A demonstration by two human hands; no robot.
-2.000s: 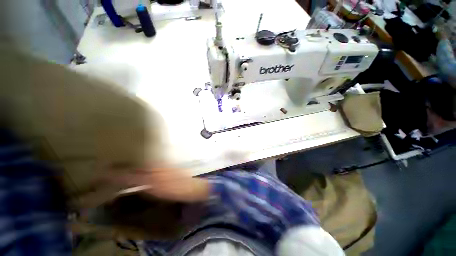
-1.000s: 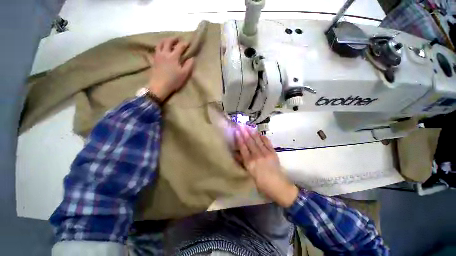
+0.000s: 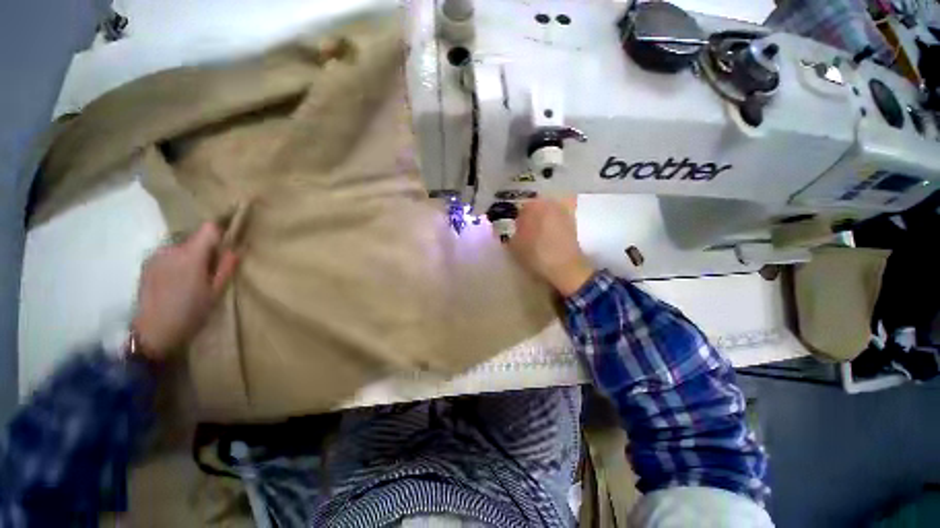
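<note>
A large tan cloth piece [image 3: 330,268] lies across the table and under the head of the white sewing machine [image 3: 660,134]. My left hand [image 3: 186,284] is slightly blurred and pinches a fold at the cloth's left part. My right hand [image 3: 546,242] is at the cloth's right edge, just right of the needle; its fingertips are partly hidden by the machine head. The presser foot and needle area [image 3: 462,217] glows violet-white, with cloth beside and below it.
A stack of small tan pieces [image 3: 840,299] sits at the right table end. A ruler scale [image 3: 526,361] runs along the front edge. A plaid sleeve [image 3: 825,26] shows at the top right. More tan cloth [image 3: 608,474] hangs below the table.
Since one second ago, my left hand has moved down and left to a fold of the cloth. My right hand has moved slightly up and right. The cloth is spread wider right of the needle.
</note>
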